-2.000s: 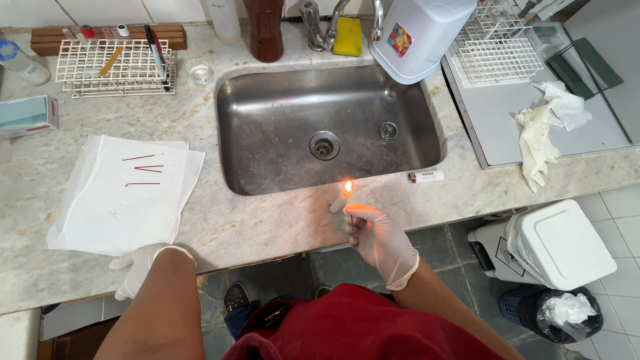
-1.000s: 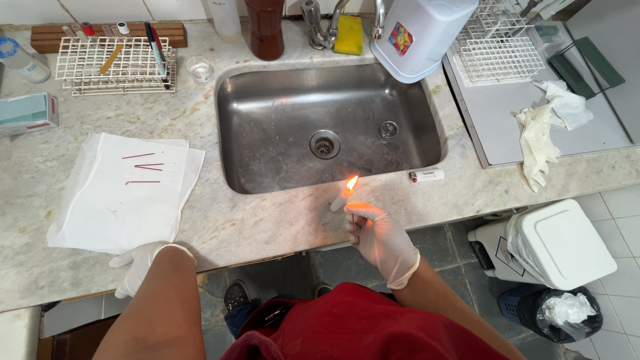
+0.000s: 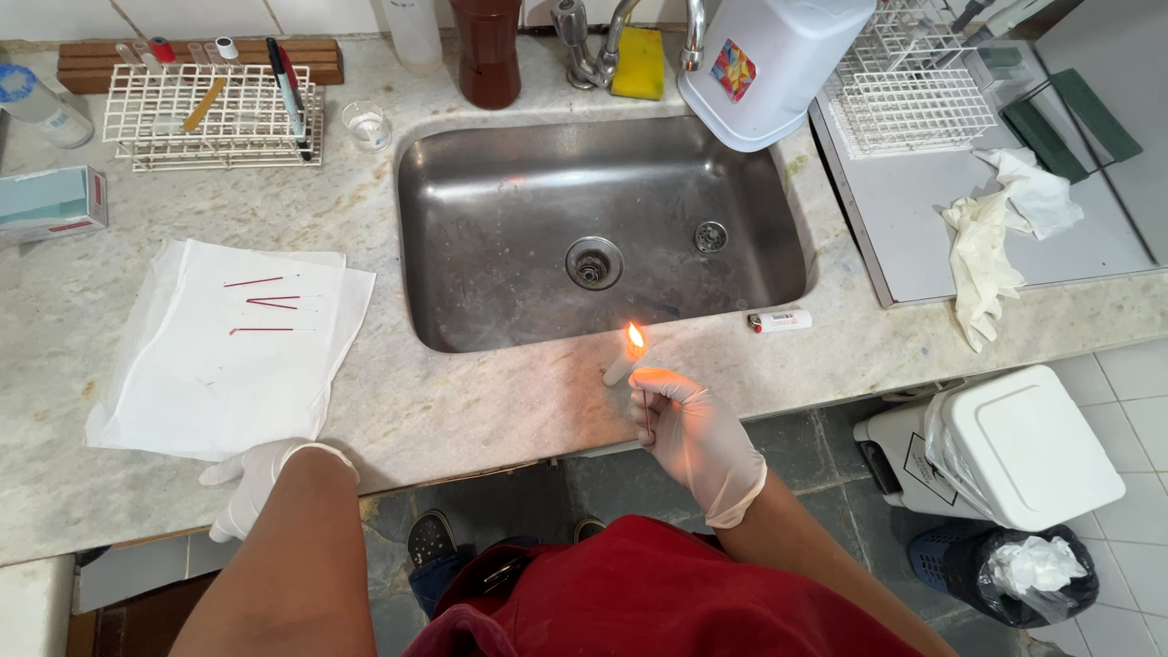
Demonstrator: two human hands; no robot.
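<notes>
My right hand, in a pale glove, pinches a thin dark-red capillary tube upright, its top end close beside a lit candle. The white candle stands on the marble counter just in front of the sink, and its flame glows orange on my fingertips. At the counter's front edge rests my left hand, also gloved, by the lower corner of some white paper sheets; its fingers are spread, with nothing visible in them. Several capillary tubes with red contents lie on the paper. A white lighter lies right of the candle.
Behind the candle is a steel sink with a faucet. A wire rack, a small glass cup and a box stand at the left. Used gloves hang over the tray at the right, above a bin.
The candle flame has changed shape. Both hands have stayed in nearly the same place, the right one still by the flame.
</notes>
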